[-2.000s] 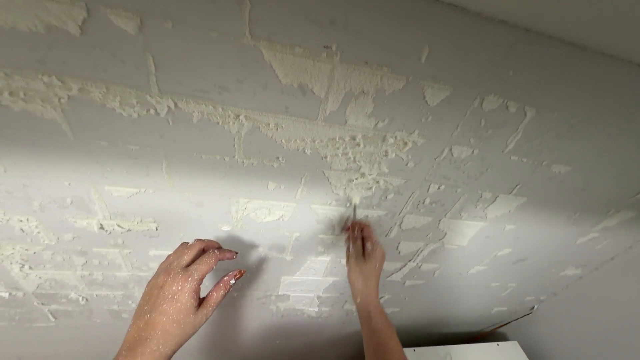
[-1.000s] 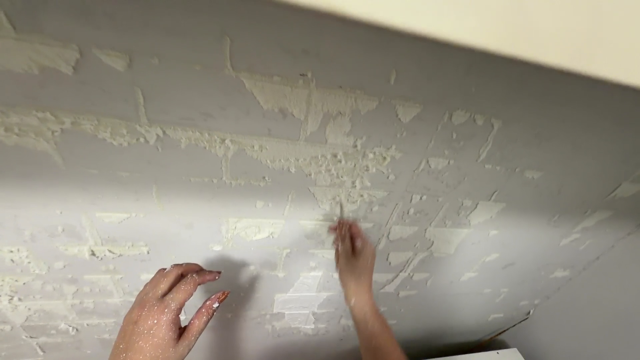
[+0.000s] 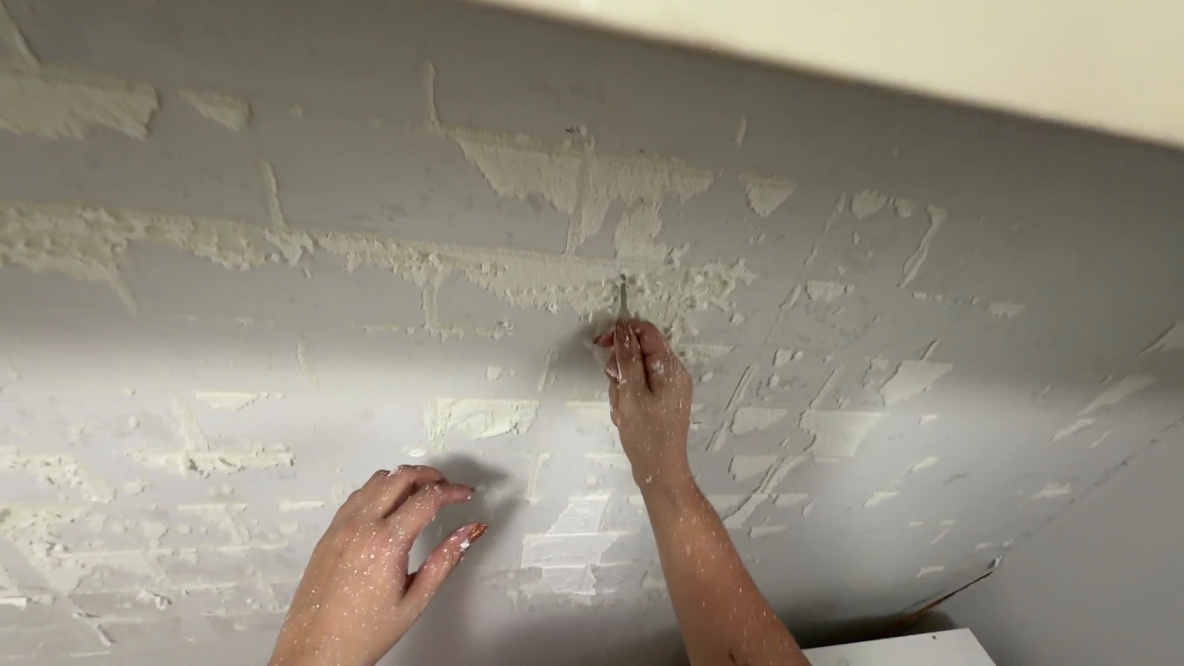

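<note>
My right hand (image 3: 650, 402) pinches a small, thin metal tool (image 3: 623, 298) upright between thumb and fingers. Its tip meets a band of rough cream plaster or adhesive residue (image 3: 546, 277) on the grey wall (image 3: 370, 176). What kind of tool it is, I cannot tell, as its handle is hidden in the fingers. Lower and to the left, my left hand (image 3: 388, 546) holds nothing, with its thumb and fingers apart near the wall. White specks cover both hands and the right forearm.
A pale, smooth surface with a straight edge (image 3: 925, 55) crosses the top right. At the bottom right is a white flat-topped object (image 3: 911, 649), beside a dark crack (image 3: 943, 594) in the wall corner. More residue patches (image 3: 486, 416) dot the wall.
My right hand has moved up the wall, and the tool's tip is now higher in the rough band. My left hand remains apart from the tool. The view has shifted somewhat.
</note>
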